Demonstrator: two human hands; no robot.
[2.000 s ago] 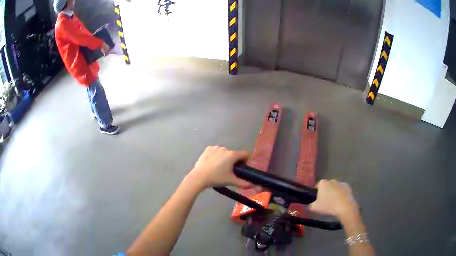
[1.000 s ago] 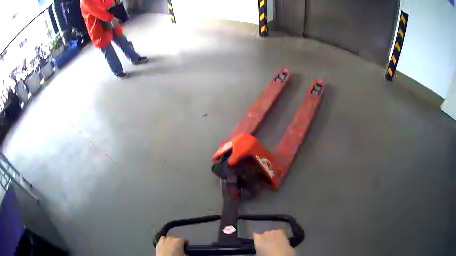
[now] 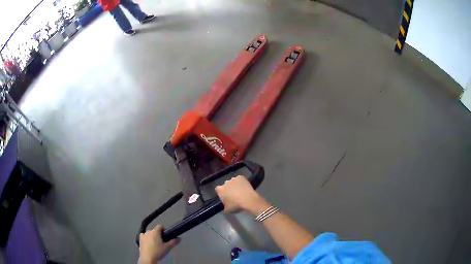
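The orange-red pallet truck stands on the floor with no load, its two forks pointing up and right in the view. White "Linde" lettering shows on its body. The black tiller handle is tilted, lower at its left end. My left hand grips the bar near its left end and is partly cut off by the lower edge. My right hand grips the bar right of the tiller arm. The control at the handle's middle cannot be made out.
A person's legs stand at the upper left. A black-and-yellow corner guard is on the white wall at the upper right. Purple-topped furniture is at the lower left, beside a grey metal frame. Plants and pots line the far left.
The handle has gone from over the forks to the near side, and now tilts. The pallet truck has turned, its forks slanting further right. Both hands still grip the bar. The person appears higher in view.
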